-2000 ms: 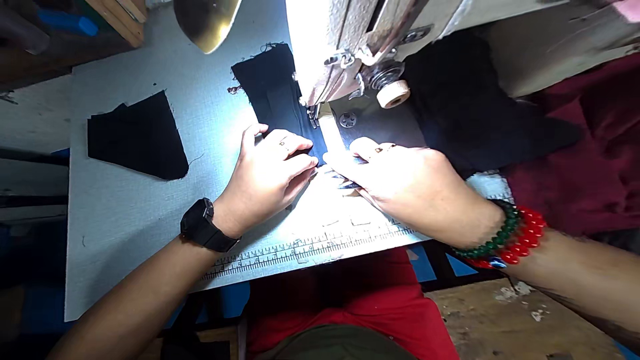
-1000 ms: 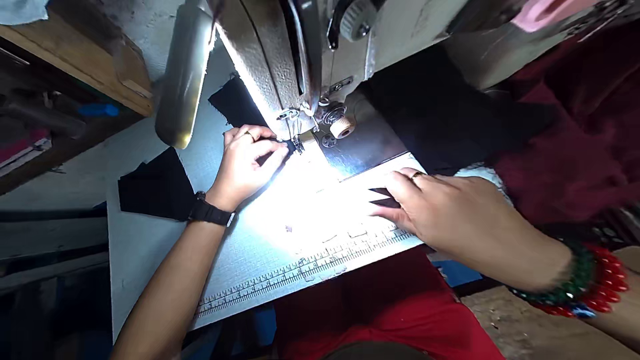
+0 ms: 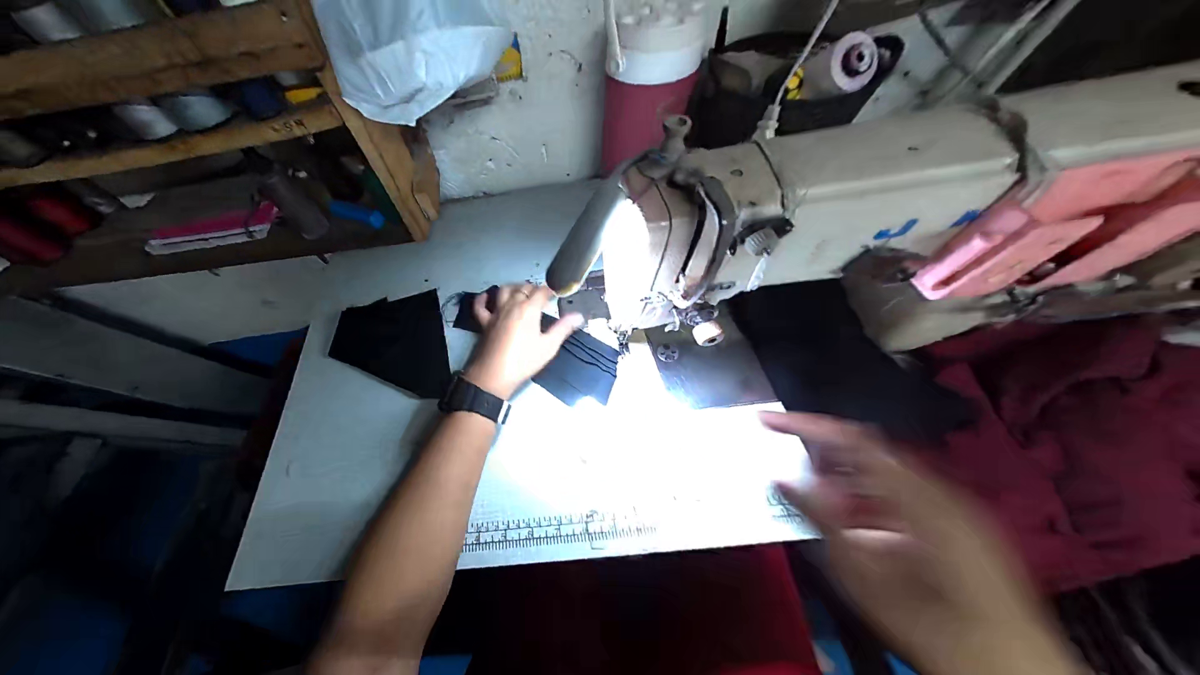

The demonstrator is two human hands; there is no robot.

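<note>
My left hand (image 3: 516, 342) lies on a dark fabric piece (image 3: 583, 367) with stitched folds, its fingers spread over the left part. The piece's right end is beside the needle area of a sewing machine (image 3: 670, 234). My right hand (image 3: 872, 497) is blurred, lifted over the right front of the white table, fingers apart, with no object visible in it. Left of my left hand lies another dark fabric piece (image 3: 398, 342). A larger dark cloth (image 3: 825, 361) lies right of the metal bed plate (image 3: 717, 370).
Maroon cloth (image 3: 1078, 441) is heaped at the right. A wooden shelf (image 3: 375, 169) with thread spools stands at the back left. A lamp (image 3: 589, 239) hangs beside the machine head. A printed ruler scale (image 3: 553, 532) runs along the table's front edge.
My right hand has moved away from the needle area toward the right front. The folded dark piece now shows left of the needle under my left hand. The view has swung to take in the shelf.
</note>
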